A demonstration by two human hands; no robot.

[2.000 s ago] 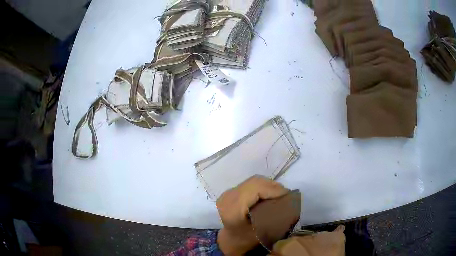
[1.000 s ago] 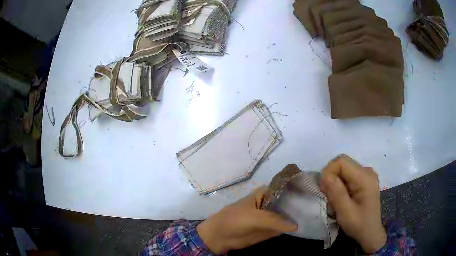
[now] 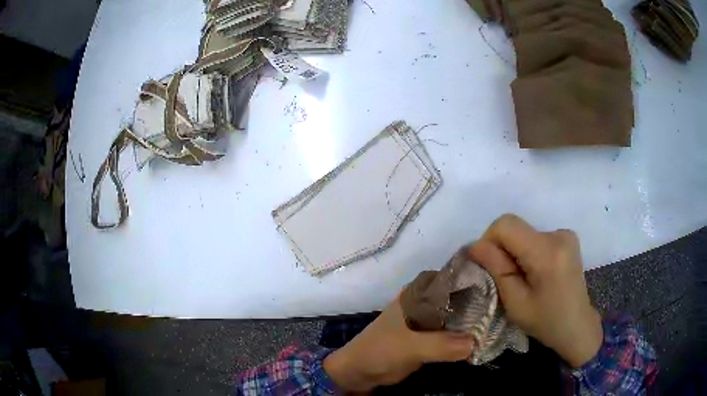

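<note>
A part-turned flap [image 3: 474, 303] is crumpled between my two hands just over the table's near edge, showing plain brown cloth at the left and pale striped cloth at the right. My left hand [image 3: 395, 340] grips its brown side, thumb on the striped cloth. My right hand [image 3: 543, 286] pinches its upper right part, fingers curled. A pile of unturned flaps [image 3: 353, 203], pale with a stitch line and loose threads, lies on the table beyond my hands. A row of turned flaps [image 3: 574, 112], plain brown and overlapping, lies at the upper right.
The white table [image 3: 194, 263] has a curved near edge. Tied bundles of unturned flaps [image 3: 198, 104] lie at upper left, with a looped fabric tie strip [image 3: 94, 203] and a white bundle ticket [image 3: 293, 65]. A tied brown bundle [image 3: 668, 27] lies at far upper right.
The single brown piece seen earlier at my hands is now a crumpled pouch with its striped side showing. My right hand has risen to grip it. The table's things have shifted up in view.
</note>
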